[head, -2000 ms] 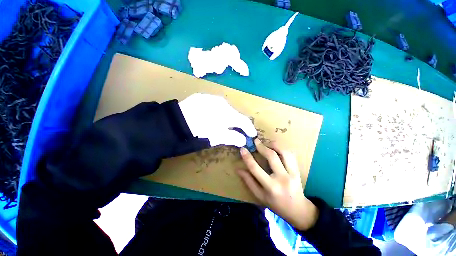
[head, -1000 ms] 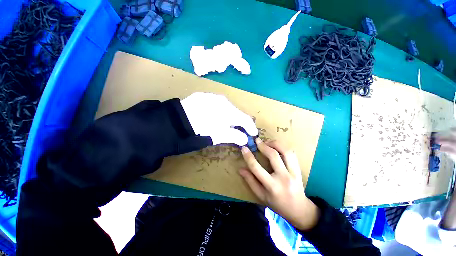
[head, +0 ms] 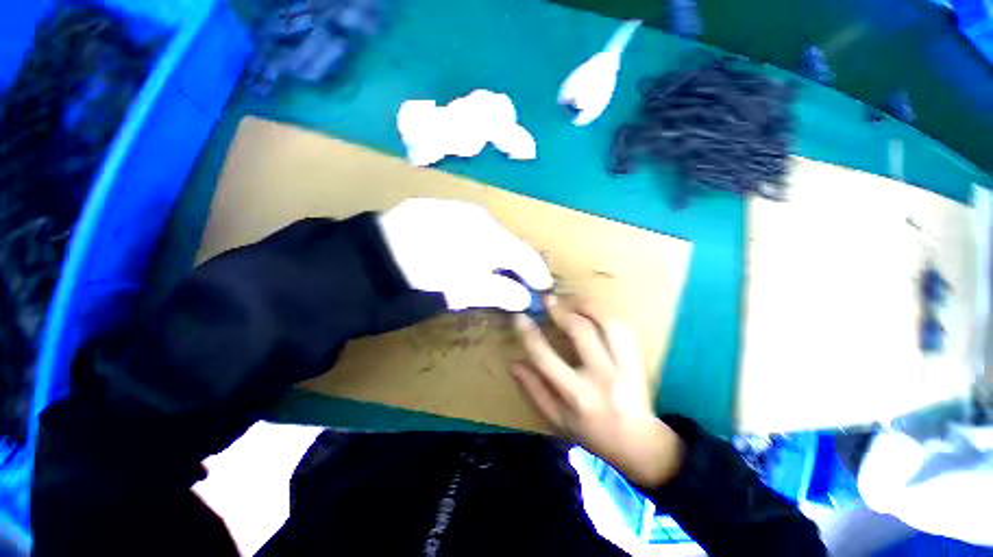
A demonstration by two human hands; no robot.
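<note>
My left hand [head: 463, 252], in a white glove, holds a small dark blue plastic housing [head: 536, 300] between thumb and fingers above the cardboard mat [head: 316, 163]. The housing is mostly hidden by my fingers. My bare right hand [head: 593, 386] has its thumb and index fingertips at the housing from the right; the frame is blurred, and whether they grip it or only touch it is unclear. A rubber ring on the housing cannot be made out. Dark marks lie on the mat around the hands.
Beyond the mat lie a crumpled white tissue [head: 466, 127], a white glue bottle [head: 593, 87], a black loop pile [head: 713, 125] and a housing cluster [head: 316, 41]. A blue bin [head: 103, 218] stands left. A neighbour's mat [head: 838, 294] with dark pieces and a person's white sleeve [head: 926, 484] are right.
The whole view has shifted slightly and blurred. The neighbour's hand has gone from the mat at right. My hands stay together at the housing. Blocks on the conveyor have moved right.
</note>
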